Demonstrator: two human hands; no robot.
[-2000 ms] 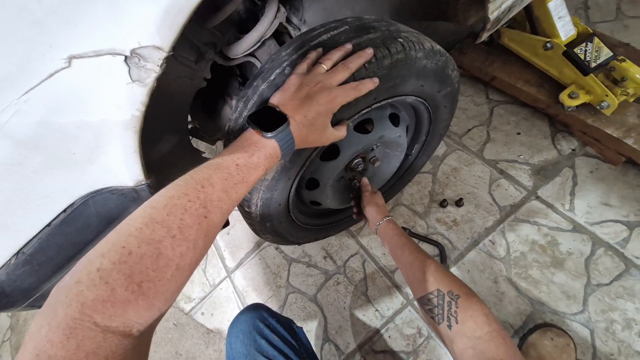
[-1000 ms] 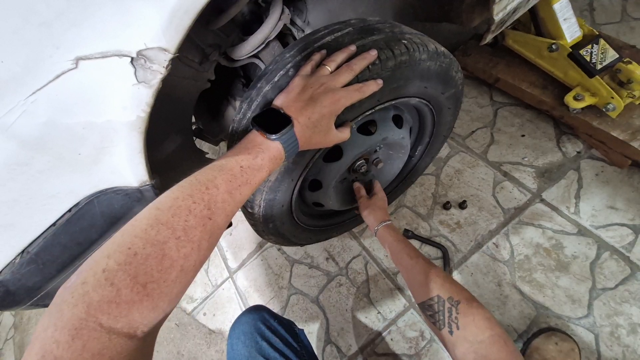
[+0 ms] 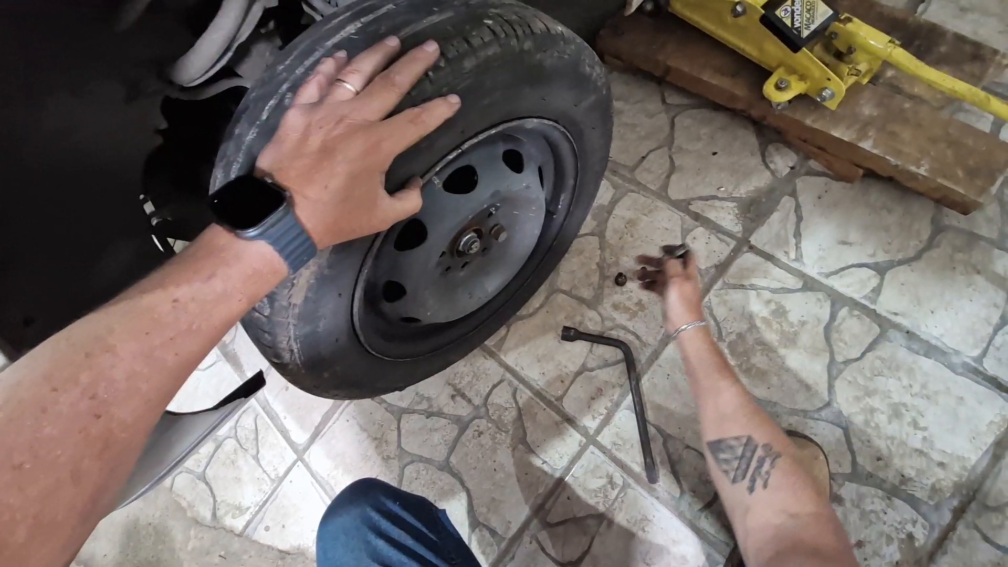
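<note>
My left hand (image 3: 358, 146) lies spread on the tread and upper sidewall of a car tire (image 3: 571, 87), holding nothing. The tire is mounted on a grey steel wheel (image 3: 504, 189), tilted beside the car. One bolt head (image 3: 498, 232) shows near the hub centre (image 3: 469, 244). To the wheel's right, over the tiled floor, my right hand (image 3: 669, 279) has a small dark metal piece, seemingly a wheel bolt (image 3: 676, 251), at its fingers; its grip is blurred. Just left of those fingers a wheel bolt (image 3: 620, 279) rests on the floor. An L-shaped lug wrench (image 3: 636, 386) lies between wheel and right forearm.
A yellow floor jack (image 3: 740, 39) stands at the top right by wooden planks (image 3: 906, 142). The dark wheel well (image 3: 71, 157) and suspension parts (image 3: 224, 39) are behind the tire. My jeans-covered knee (image 3: 390, 528) is at the bottom.
My right hand has left the wheel's hub area and moved right to the floor where two bolts lay. My left hand stays on the tire. The view has shifted noticeably.
</note>
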